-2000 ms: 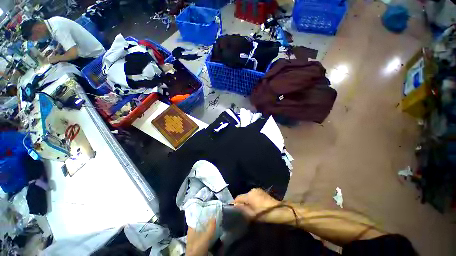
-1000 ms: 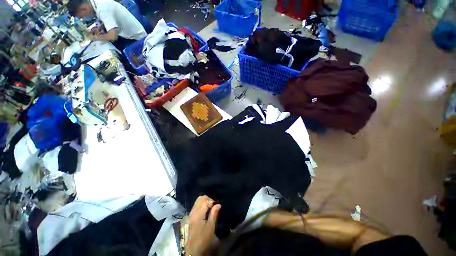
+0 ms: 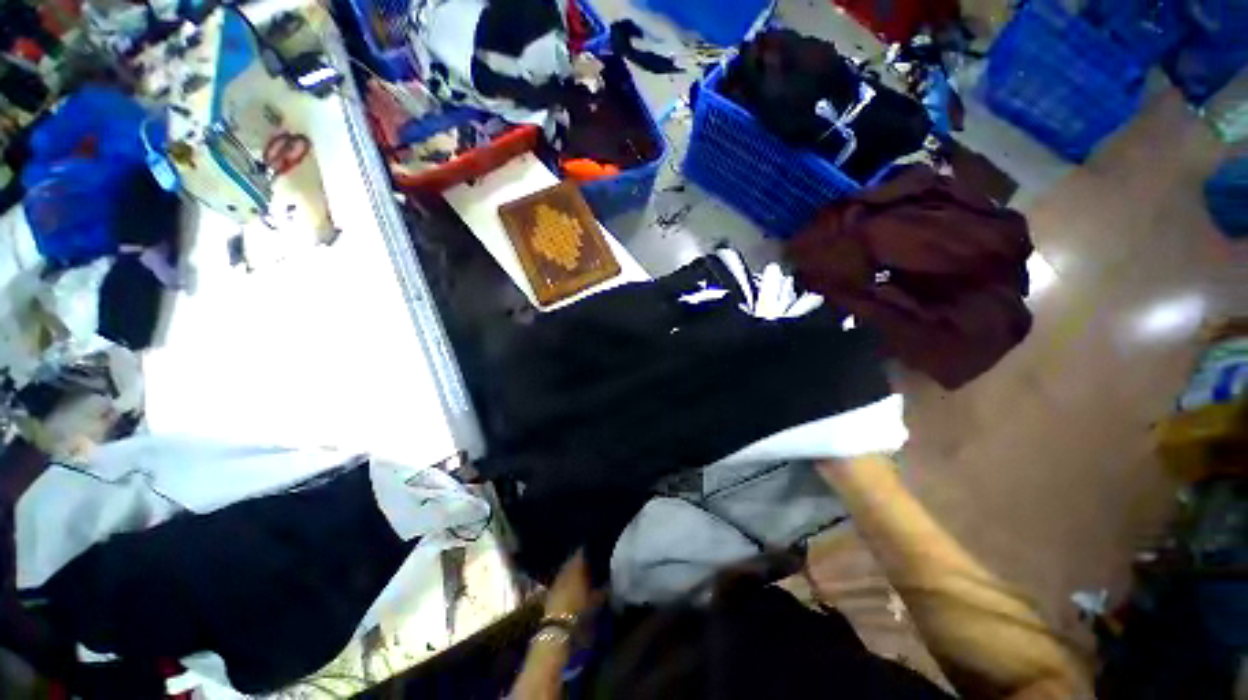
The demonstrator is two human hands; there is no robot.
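A black and pale grey garment piece (image 3: 746, 513) lies in front of me at the near side of a black cloth pile (image 3: 657, 369). My right hand (image 3: 851, 476) is at its right edge, by the white strip; the fingers are hidden by cloth, so the grip does not show. My left hand (image 3: 569, 591) is low in the middle, blurred, near the black cloth and left of the grey part; its grip is unclear. White strips (image 3: 780, 294) stick out at the pile's far edge. Another black and pale grey piece (image 3: 247, 561) lies at the lower left on the table.
The white table (image 3: 301, 369) runs along the left, with red-handled scissors (image 3: 285, 152). A brown patterned board (image 3: 559, 244) lies on a white sheet beyond the pile. Behind are a blue crate (image 3: 760, 171) and a red crate (image 3: 472, 162). A maroon heap (image 3: 931, 274) is at the right.
My right hand has moved right and forward to the grey piece's edge; that piece now lies spread wider over the pile's near side. The view has tilted down, and the other worker is out of view.
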